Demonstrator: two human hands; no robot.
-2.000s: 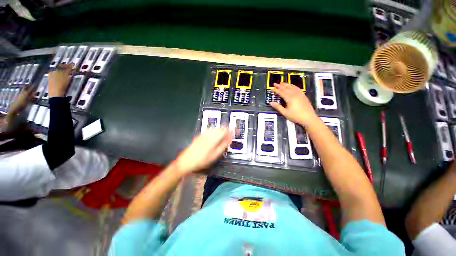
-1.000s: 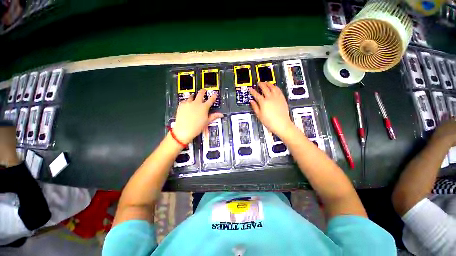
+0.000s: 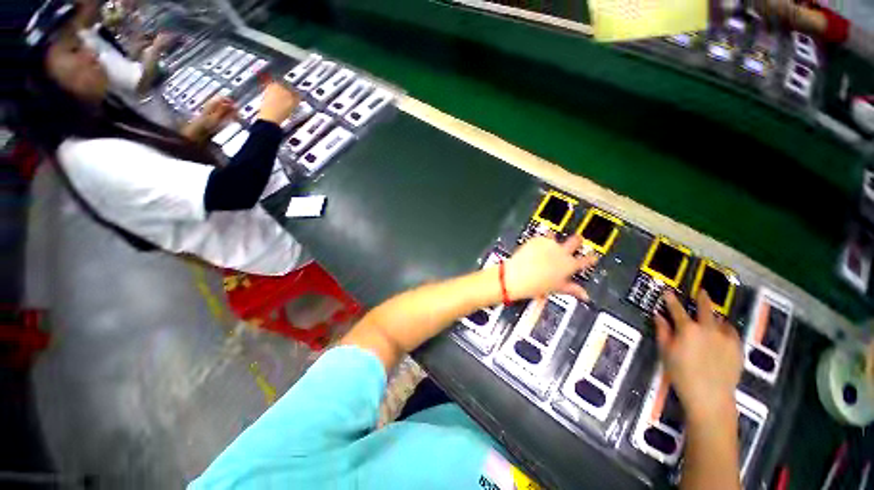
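Note:
A clear phone tray lies in front of me on the dark green mat. Its far row holds several yellow-framed keypad phones face up with dark screens, and one phone face down at the right end. Its near row holds several phones face down, white with a black oval. My left hand, with a red band at the wrist, rests over the keypad of the second phone from the left, fingers apart. My right hand lies over the lower part of the fourth, fingers spread. Fingertip contact is hard to tell.
A person in white works at filled trays to the left. A white card lies on the mat. A pale rail runs behind the tray. The fan base and red pens are at the right. A red stool stands below left.
The view has swung left, so the tray appears lower right and tilted. Since the oldest frame, my left hand has moved from the near row to the far row. My right hand has shifted rightward along the far row.

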